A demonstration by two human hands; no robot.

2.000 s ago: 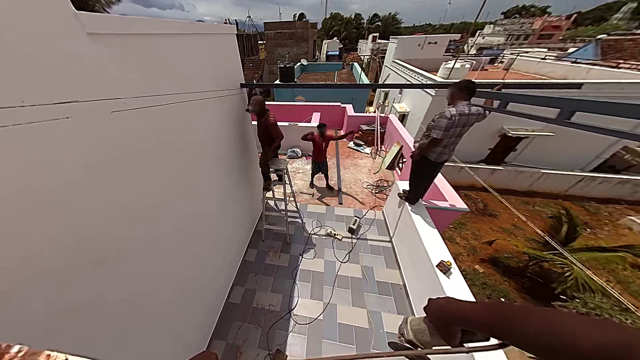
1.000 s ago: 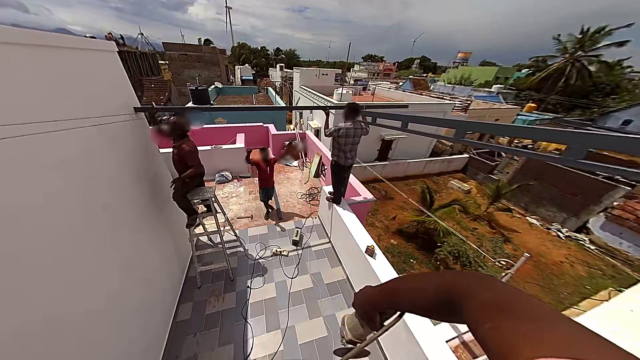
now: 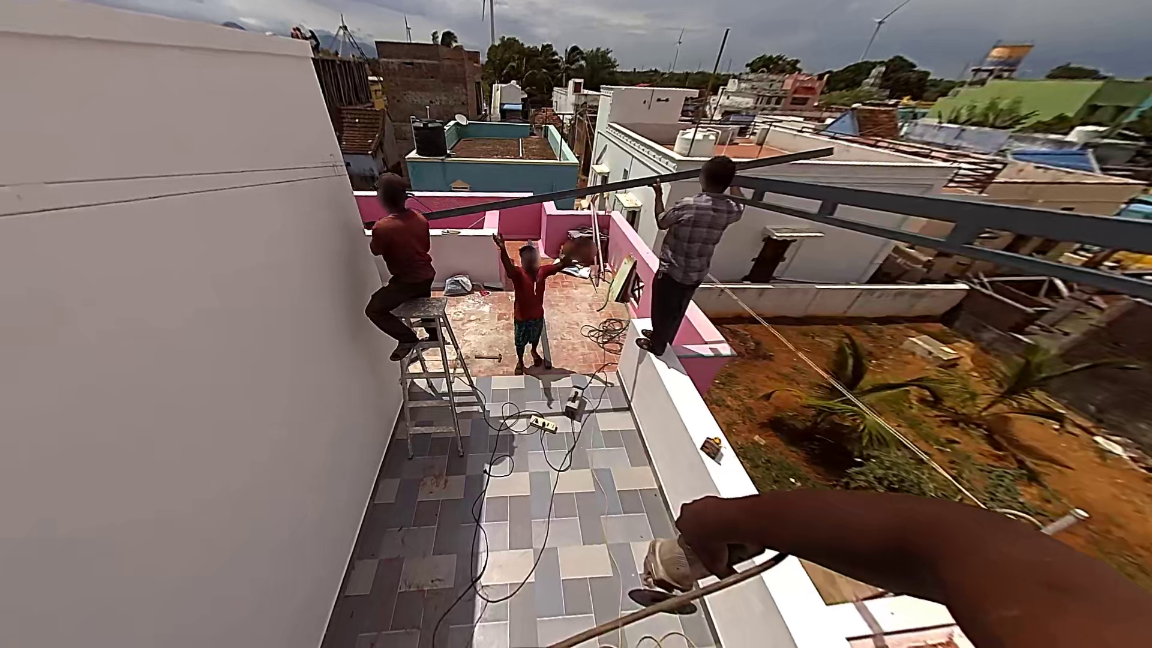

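Note:
My right hand (image 3: 711, 531) is closed around a dusty corded power tool (image 3: 670, 567), which looks like an angle grinder with a dark disc, over the white parapet at lower right. My left hand is out of view. Farther off, a long dark metal bar (image 3: 576, 192) slants across the terrace, its right end higher. A person in a plaid shirt (image 3: 697, 234) stands on the parapet with raised hands at the bar. A person in dark red (image 3: 402, 247) is at its left end, on an aluminium stepladder (image 3: 436, 378). Between them a person (image 3: 529, 301) stands with arms raised.
Black cables (image 3: 486, 531) trail over the tiled floor by a power strip (image 3: 543, 423) and a boxy device (image 3: 574, 403). A small tool (image 3: 712, 448) lies on the narrow parapet (image 3: 661, 387), with a drop to a yard outside. Grey steel framing (image 3: 972, 216) extends at right.
The bar was about level and now slants up to the right. The person at the ladder has gone from upright to half seated. The view has swung right.

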